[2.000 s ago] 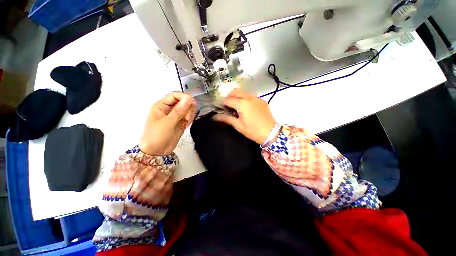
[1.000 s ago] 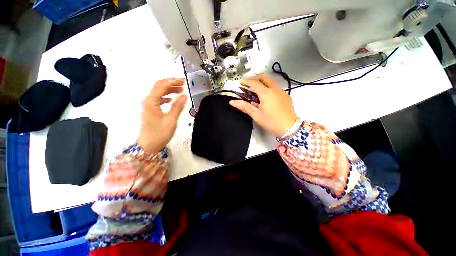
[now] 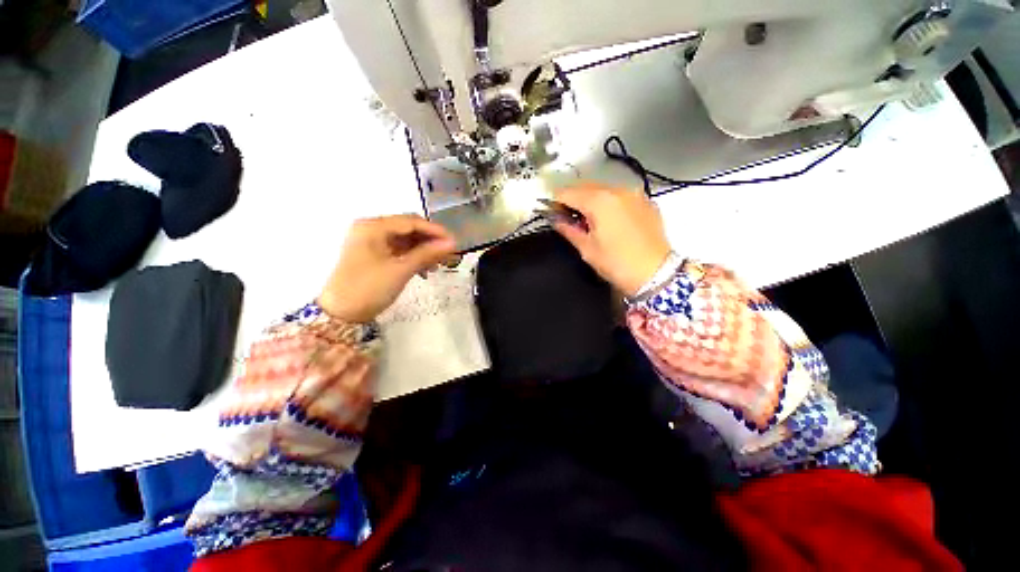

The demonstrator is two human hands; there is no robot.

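A black fabric piece (image 3: 542, 307) lies at the table's front edge below the needle area, its lower part over the edge. My right hand (image 3: 615, 237) is closed around small dark snips (image 3: 568, 216) at its top right corner; the palm hides most of them. My left hand (image 3: 386, 263) is left of the piece, thumb and forefinger pinched together. A thin black strand (image 3: 498, 240) runs from these fingertips along the top of the piece towards the snips. Whether it is thread or a narrow strip is unclear.
The white sewing machine (image 3: 626, 45) stands behind, its needle area (image 3: 492, 156) just beyond my hands. A black cord (image 3: 738, 182) crosses the bed. Two rounded black items (image 3: 101, 235) (image 3: 196, 179) and a dark stack (image 3: 173, 335) lie left. Blue crates (image 3: 62, 436) are beside the table.
The black piece has shifted right and slightly down, partly over the table edge. My left hand has moved right and down, its open fingers now pinched at the strand. My right hand stays at the top corner.
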